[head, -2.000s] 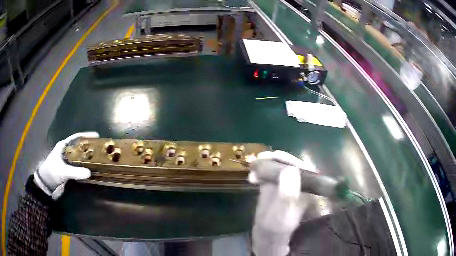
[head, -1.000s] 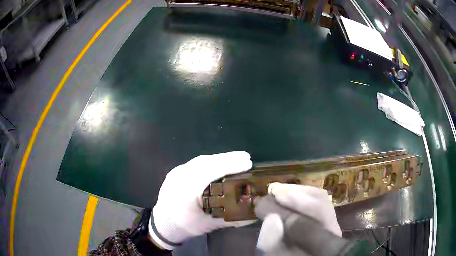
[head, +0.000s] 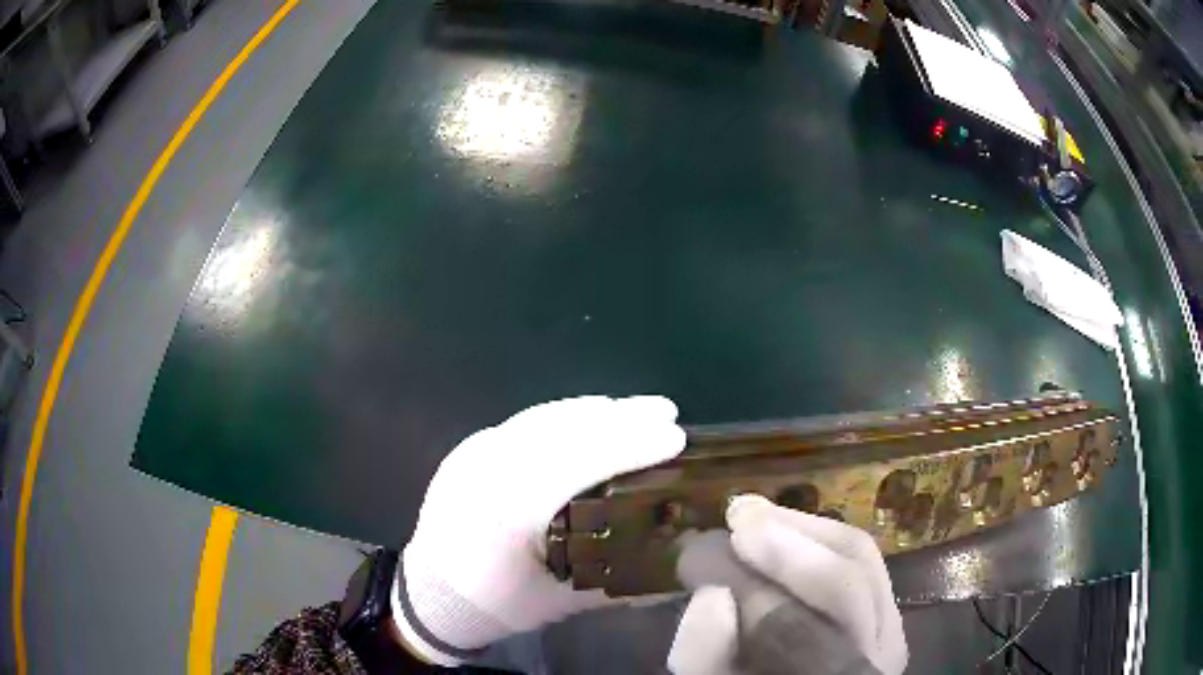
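Note:
A long brass-coloured metal bar assembly [head: 943,495] is tilted on its side above the near part of the dark-green bench, its face with paired round recesses turned toward me. My left hand [head: 508,528], in a white glove, grips its left end, thumb side along the top edge. My right hand [head: 818,580], also white-gloved, is in front of the face near the left end. It holds a grey cylindrical tool [head: 778,620], blurred and cut off by the bottom edge. The tool's tip is hidden or too blurred to see, close to the leftmost recesses.
The green bench [head: 528,277] spreads behind the bar. At the far right are a black box [head: 970,145] with red and green lights and a white sheet on top, a thin pale stick [head: 955,202] and a folded white cloth [head: 1059,288]. Cables hang below the bench at right.
The bar was face-up and held at its left end; it has been turned so the face looks toward me, and my right hand went from its right end to its left. The view has also shifted.

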